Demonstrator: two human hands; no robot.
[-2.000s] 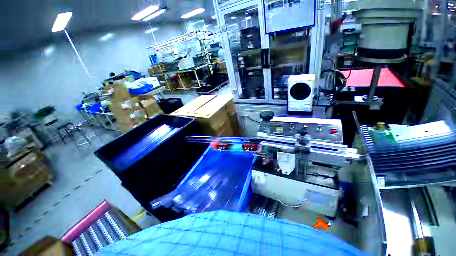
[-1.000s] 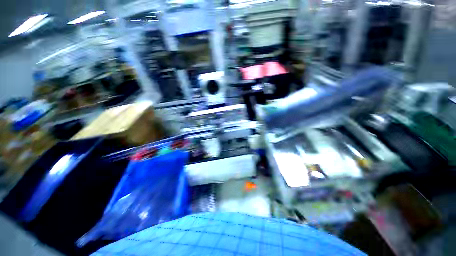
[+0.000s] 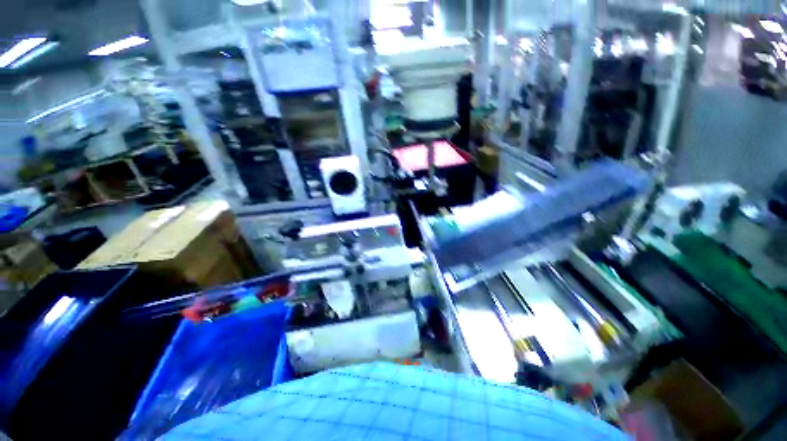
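Neither of my hands is in view; only my blue checked garment fills the bottom. A small bench machine (image 3: 358,340) stands ahead, with its pale control panel (image 3: 380,232) behind. Long thin packing tubes (image 3: 164,303) stick out left past the red tube holders (image 3: 207,310) at the far edge of the blue bin (image 3: 216,357). Shiny clear film lies in the bin. The tube rack (image 3: 544,215) slants up to the right, with a white sheet (image 3: 487,211) at its near left end. The picture is blurred, so tube ends cannot be told.
A black tote (image 3: 82,370) stands at the left, with a closed brown carton (image 3: 164,245) behind it. A white fan-like unit (image 3: 343,183) stands before the glazed machine. White rails (image 3: 552,319) lie below the rack. A green surface (image 3: 733,276) and an open carton (image 3: 690,400) are at the right.
My view has swung right, so the bin, machine and tote sit further left. The rack's right end, the rails and the green surface have come into view. No hand shows in any frame.
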